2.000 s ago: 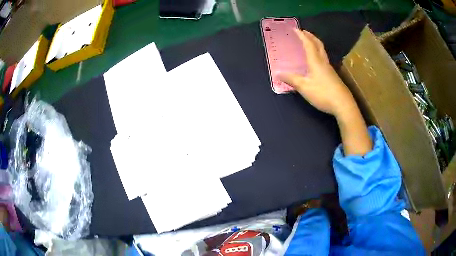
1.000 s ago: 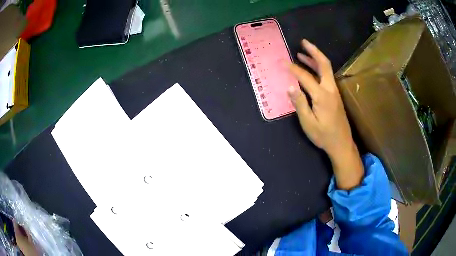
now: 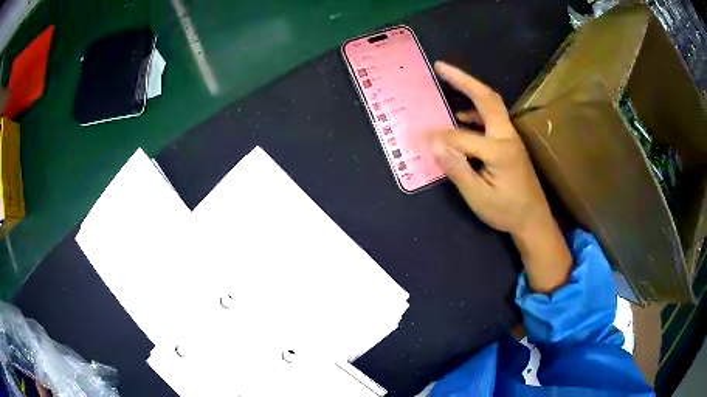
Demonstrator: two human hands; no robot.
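Observation:
A smartphone (image 3: 395,108) with a pink-lit list on its screen lies face up on the black mat, upper centre. My right hand (image 3: 496,167) is over its right edge, fingers apart, holding nothing; the thumb and a bent finger are over the lower right of the screen and look blurred. Whether they touch the glass cannot be told. White card inserts (image 3: 256,240) lie in an overlapping stack on the mat at left and centre, with small round holes near the bottom. My left hand is not in view.
An open brown carton (image 3: 589,155) with small green-and-silver sticks stands at right. A clear bag (image 3: 46,349) lies lower left. The green belt (image 3: 256,46) carries a black flat unit (image 3: 116,77), a red-orange card (image 3: 29,70) and a yellow box (image 3: 11,174).
The view has shifted, so the phone and the belt things sit further left and the cards lower. My right hand stays beside the phone, its fingers now more bent over the screen's lower right.

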